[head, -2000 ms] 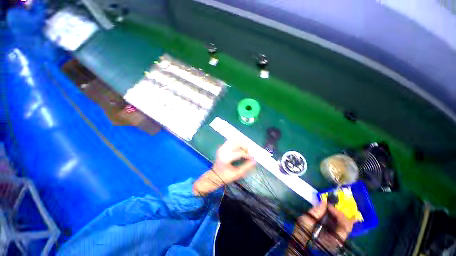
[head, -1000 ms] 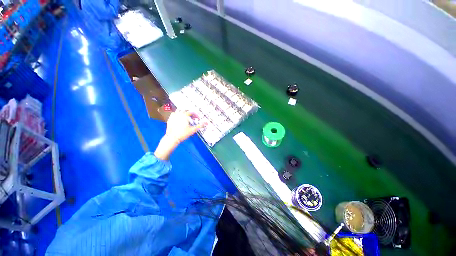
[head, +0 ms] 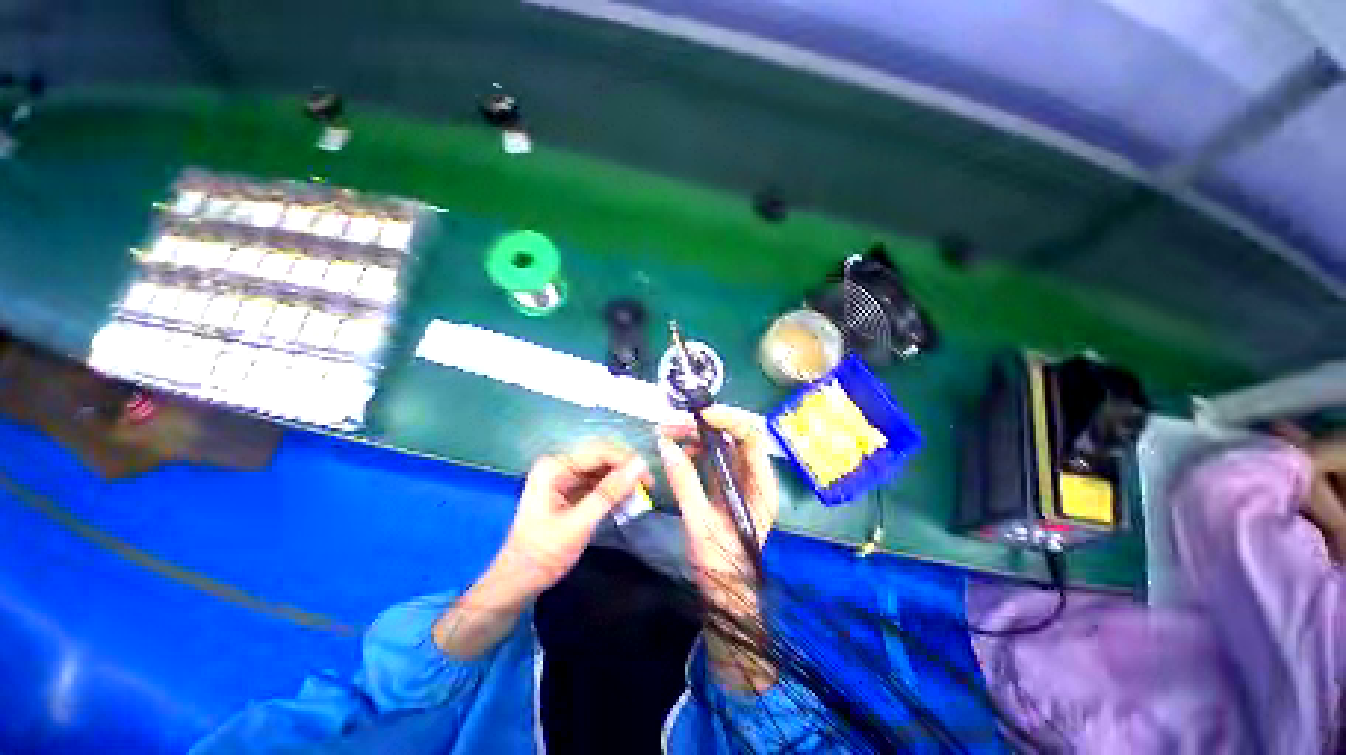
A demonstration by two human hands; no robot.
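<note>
My left hand (head: 568,509) is pinched on a small white battery cell (head: 635,505) with a yellowish end, low in front of me. My right hand (head: 723,494) is close beside it, holding the dark soldering iron (head: 728,479) with its pale tip up over the round white holder (head: 684,395). The right thumb and finger reach toward the left hand; whether they hold something else is too blurred to tell. The holder has a dark speckled centre and stands by the long white strip (head: 517,362). The blue parts bin (head: 896,469) with yellow pieces (head: 831,435) is just right of my right hand.
Cell tray (head: 266,303) on the left. Solder spool (head: 521,261) and dark round units (head: 627,332) lie behind the strip. A round jar (head: 800,348), fume fan (head: 881,310) and soldering station (head: 1019,450) are on the right. A person's pink sleeve (head: 1255,575) is at far right.
The view has turned right. My left hand has come back from the cell tray with a white cell and is now near my right hand, which has moved from the blue bin with the iron.
</note>
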